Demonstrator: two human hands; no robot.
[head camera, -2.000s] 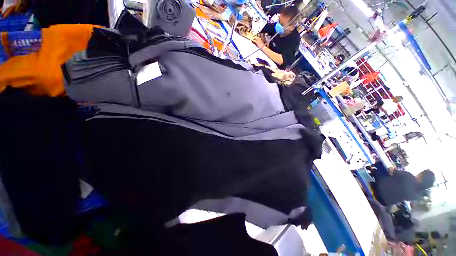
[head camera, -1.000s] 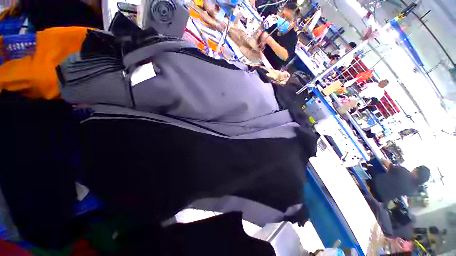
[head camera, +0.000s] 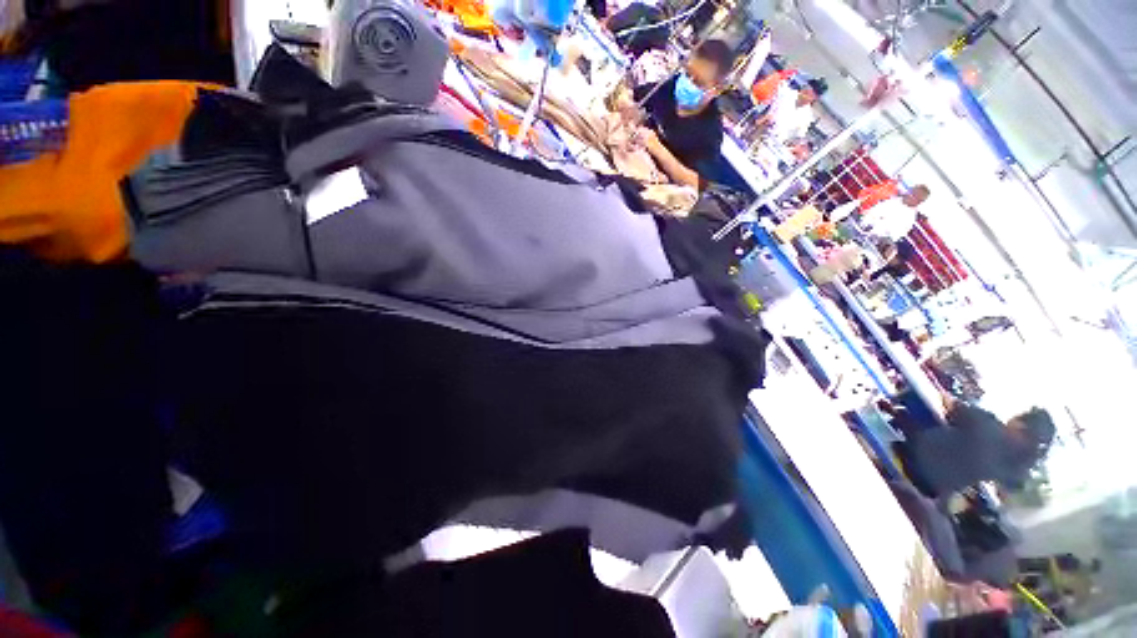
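Note:
No hand of mine can be made out in the head view. Nearest in front lies a large stack of black panels, draped over a surface. Dark grey panels lie folded over and behind it, with a white rectangular label on them at the upper left. Another black cloth piece lies at the bottom edge. A white boxy machine part shows beside it, cut off by the bottom edge.
Orange fabric hangs at far left over a blue crate. A grey box with a round grille stands behind the stack. A masked person works beyond. Another person is at right. A blue-edged white table runs right.
The whole view has shifted slightly, so the stack appears further left. The masked person's arms and posture have changed. The cloth pile looks the same.

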